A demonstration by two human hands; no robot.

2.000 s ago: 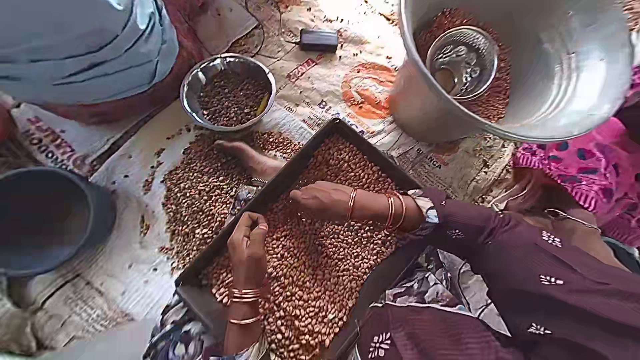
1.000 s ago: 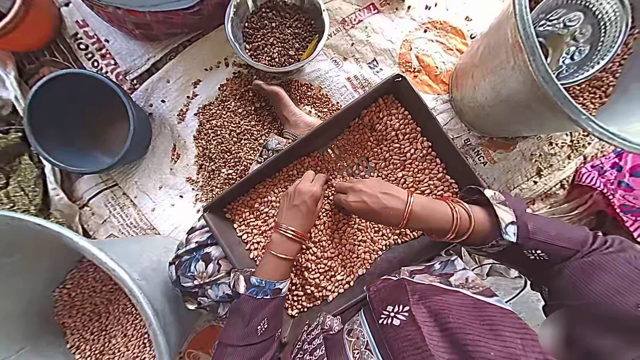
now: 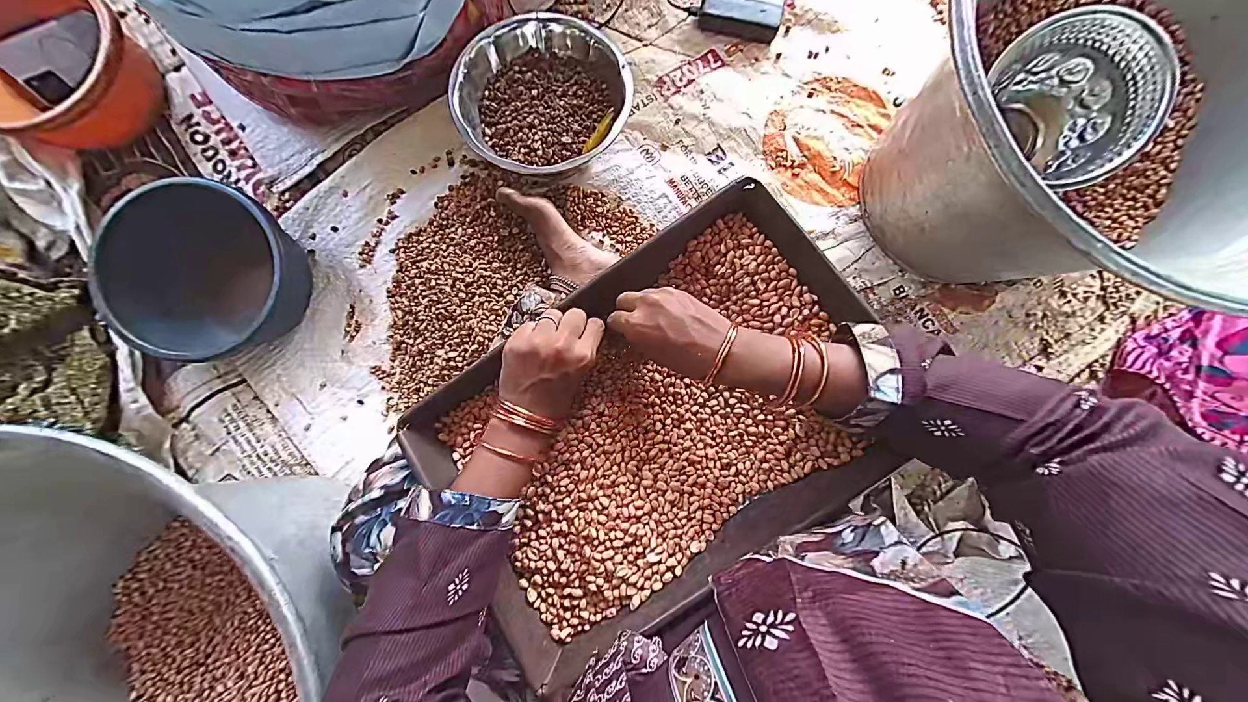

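A dark rectangular tray (image 3: 770,249) lies tilted across my lap, spread with reddish-brown peanut-like kernels (image 3: 643,468). My left hand (image 3: 551,356), with a ring and copper-coloured bangles, is at the tray's far rim with its fingers curled. Close beside it, my right hand (image 3: 668,327) is over the kernels near the same rim, fingertips pinched together. Whether either hand holds a kernel cannot be seen. Beyond the rim, a bare foot (image 3: 561,234) rests beside a heap of smaller brown kernels (image 3: 453,283) on printed woven sacking (image 3: 692,136).
A steel bowl (image 3: 468,122) of dark kernels stands beyond the foot. At left are a dark blue bucket (image 3: 292,283), an orange bucket (image 3: 127,88) and a large metal pot (image 3: 253,546) with kernels. Another metal pot (image 3: 916,185) at right holds kernels and a perforated metal strainer (image 3: 1121,107).
My two hands have moved from over the kernels to the tray's far rim. They were farther apart two seconds ago. The view has shifted.
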